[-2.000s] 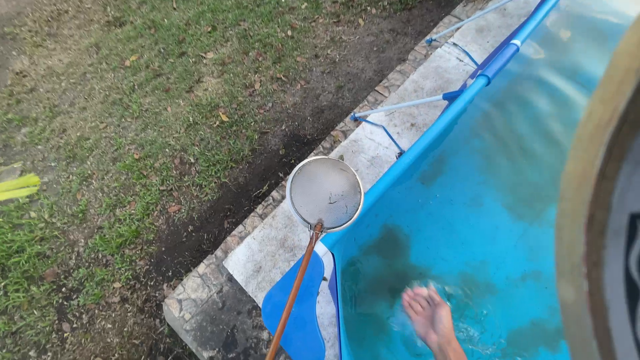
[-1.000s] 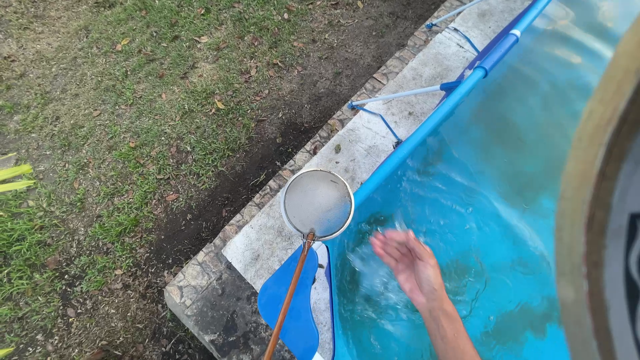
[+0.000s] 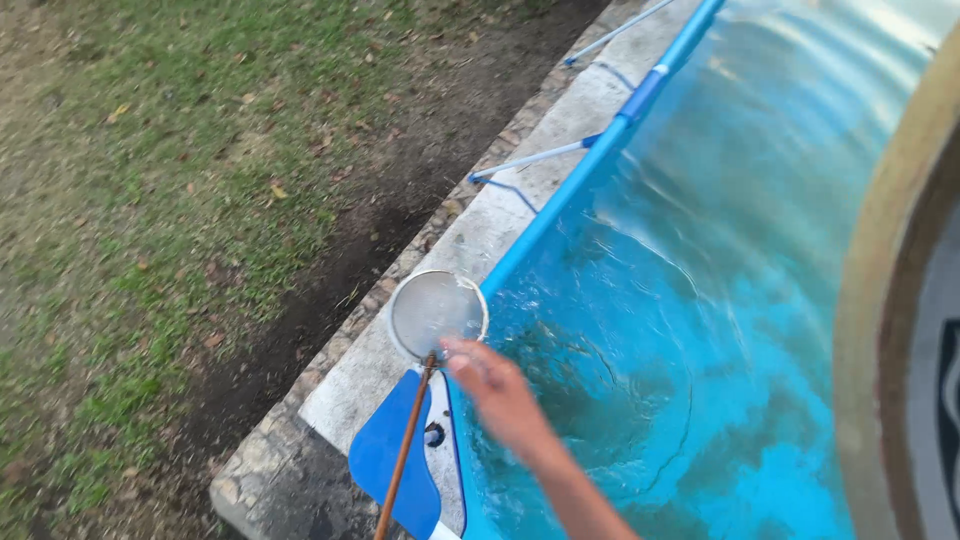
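Note:
A round mesh strainer (image 3: 437,315) with a thin brown handle (image 3: 404,457) lies over the corner of a blue frame pool, its handle running down to the bottom edge. My right hand (image 3: 491,386) reaches up from the bottom, blurred, its fingertips at the lower right of the mesh. Whether they touch the rim, I cannot tell. Water drops show about the hand and mesh. The pool water (image 3: 637,360) is rippled, with dark murky patches. My left hand is out of view.
The pool's blue top rail (image 3: 559,202) runs to the upper right, with slanted side supports (image 3: 532,157) standing on a concrete slab (image 3: 450,247). Soil and grass (image 3: 187,187) lie on the left. A large round-edged object (image 3: 877,300), very near and blurred, blocks the right side.
My right hand has moved from over the water, up and left, to the strainer. Ripples have spread on the water beside it. The strainer stays near the pool corner.

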